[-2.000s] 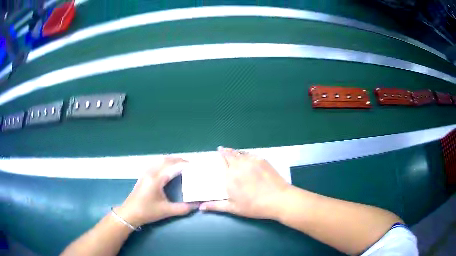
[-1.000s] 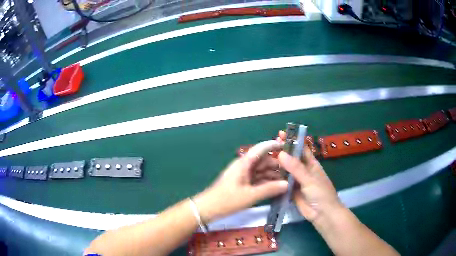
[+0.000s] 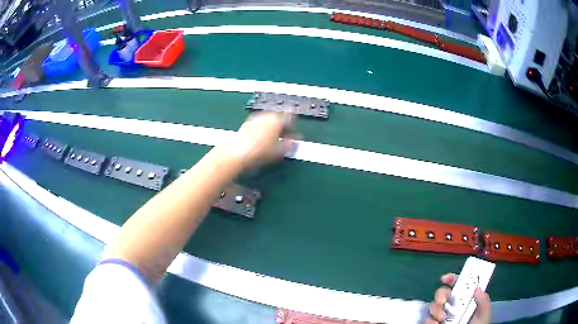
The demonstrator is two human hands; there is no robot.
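My left hand (image 3: pixel 265 139) is stretched out over the pale strip, blurred, at the lower edge of a grey carrier (image 3: pixel 307 107) on the second lane. I cannot tell whether it grips this carrier. Another grey carrier (image 3: pixel 244 200) lies on the near lane, partly hidden by my left forearm. My right hand (image 3: pixel 466 307), cut off by the bottom edge, holds a silver-white plate (image 3: pixel 472 281), tilted, with small marks on its face. A red carrier (image 3: pixel 317 318) shows at the bottom edge, mostly cut off.
More grey carriers (image 3: pixel 137 172) line the near lane at left, towards a purple-glowing unit (image 3: pixel 9 136). Red carriers (image 3: pixel 436 235) lie in a row at right. A red bin (image 3: pixel 161 49) and blue bin (image 3: pixel 125 52) stand far left; a white box (image 3: pixel 526 44) stands far right.
The view has shifted. Both hands were together on an upright plate-like piece; now they are apart, the left far forward, the right low with the silver-white plate. A grey carrier now shows on the second lane.
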